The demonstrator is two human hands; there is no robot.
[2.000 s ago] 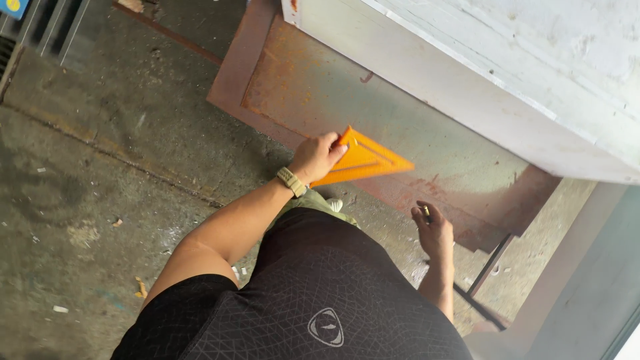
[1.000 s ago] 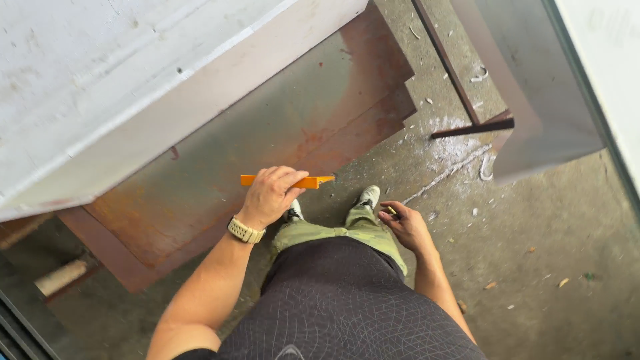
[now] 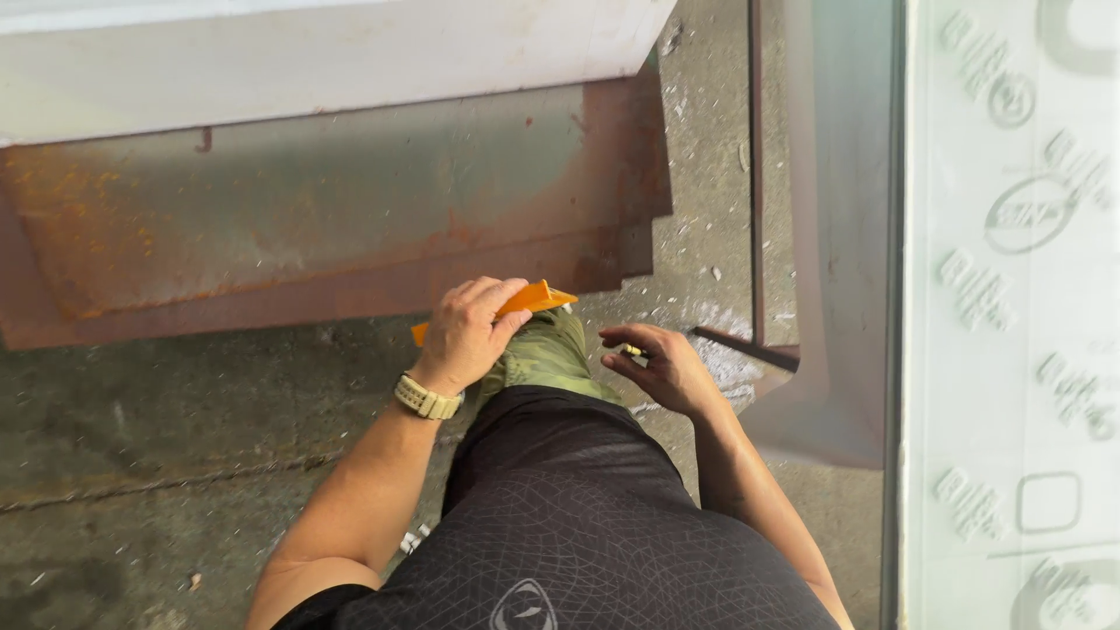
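My left hand, with a tan watch on its wrist, grips an orange triangular square in front of my body. The square is seen nearly edge-on, and my fingers cover its middle. To the right, my right hand holds a small thin object with a pale yellowish end, perhaps a pencil or marker; most of it is hidden in the curled fingers. The two hands are apart, above my green trousers.
Rusty metal sheets lie ahead, partly under a large white box-like object. A film-covered panel stands along the right side. Between them a dark metal bar runs above the concrete floor, which has scattered debris.
The view has swung strongly. The orange square, seen broad-side two seconds ago, is now almost edge-on in my left hand. The film-covered panel on the right has come largely into view.
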